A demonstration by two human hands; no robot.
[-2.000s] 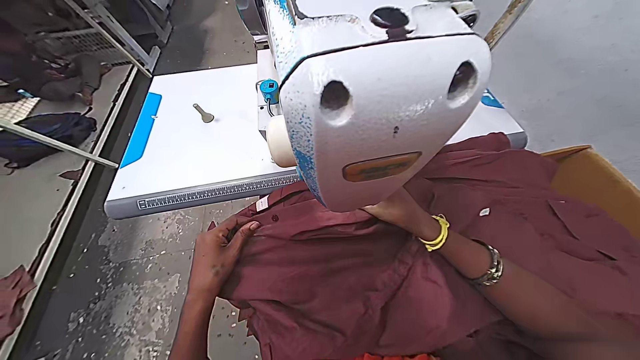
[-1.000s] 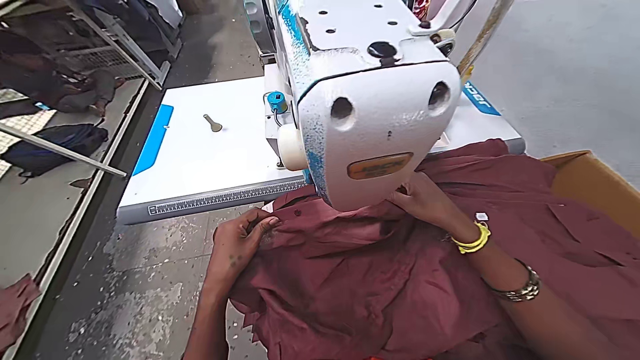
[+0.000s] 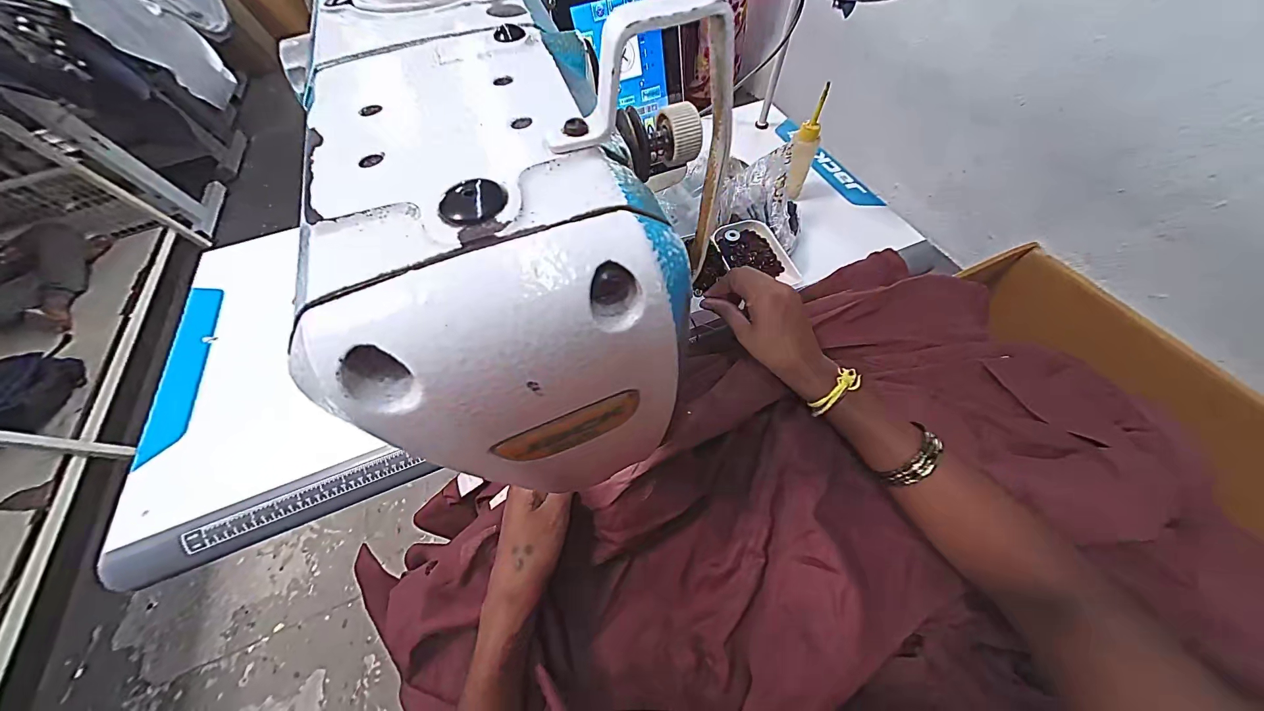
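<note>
The white head of an industrial sewing machine (image 3: 494,326) fills the upper middle. Beneath its front edge, my left hand (image 3: 533,528) is on a maroon garment (image 3: 770,553), its fingertips hidden by the machine head. My right hand (image 3: 765,321) is at the right of the head, thumb and forefinger close together beside a small white tray (image 3: 788,269) of dark buttons; whether something small is pinched between them cannot be told. The garment spreads below both hands and away to the right.
A cardboard box (image 3: 1116,346) stands on the right under part of the cloth. On the white machine table (image 3: 267,395) are a yellow-tipped bottle (image 3: 805,158) and a clear plastic bag (image 3: 765,193). At far left, a person sits beyond a metal rack (image 3: 109,183).
My right hand has left the cloth near the machine head for the button tray. My left hand has moved in under the head with the cloth. The view has shifted closer to the machine.
</note>
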